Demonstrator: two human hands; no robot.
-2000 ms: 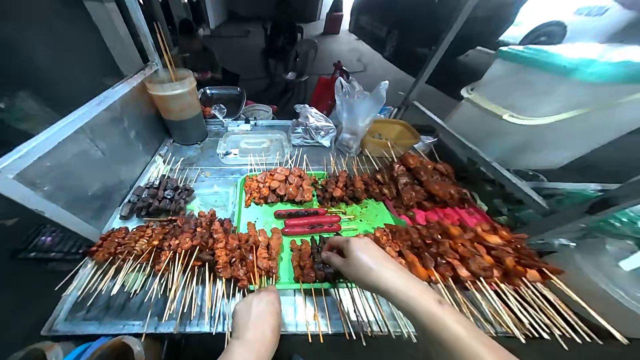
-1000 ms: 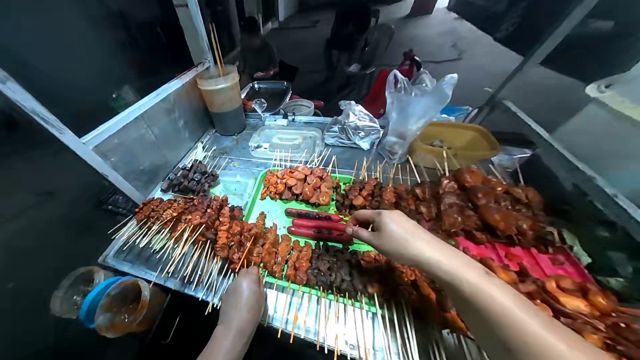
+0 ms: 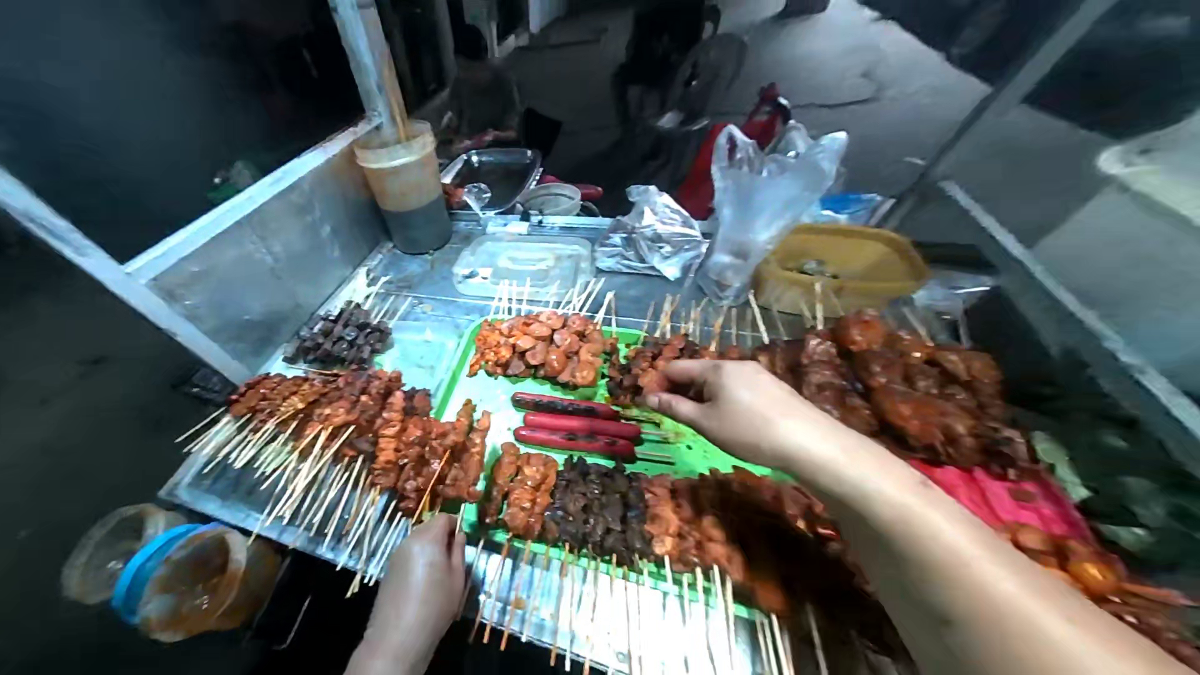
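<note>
At the lower left my left hand (image 3: 427, 562) is closed on the stick of a meat skewer (image 3: 464, 455), at the right end of a row of reddish skewers (image 3: 356, 412). My right hand (image 3: 722, 403) reaches over the green tray (image 3: 703, 452), thumb and forefinger at the near edge of some browned meat skewers (image 3: 647, 366); whether it grips one I cannot tell. Just left of it lie red hotdogs on sticks (image 3: 577, 436). Behind them are skewers of round meat pieces (image 3: 548, 347); in front, dark skewers (image 3: 597, 506) lie between reddish ones.
A sauce container (image 3: 403, 187) with sticks stands back left. Behind the tray are a lidded clear box (image 3: 522, 265), foil (image 3: 652, 234), a plastic bag (image 3: 769, 206) and a yellow-brown tub (image 3: 839, 267). Metal frame rails (image 3: 253, 197) flank the stall. Open jars (image 3: 192, 572) sit low left.
My right hand has moved from the dark skewers at the front, past the hotdogs, to the browned skewers behind. My left hand remains by the front skewer sticks. The view has shifted.
</note>
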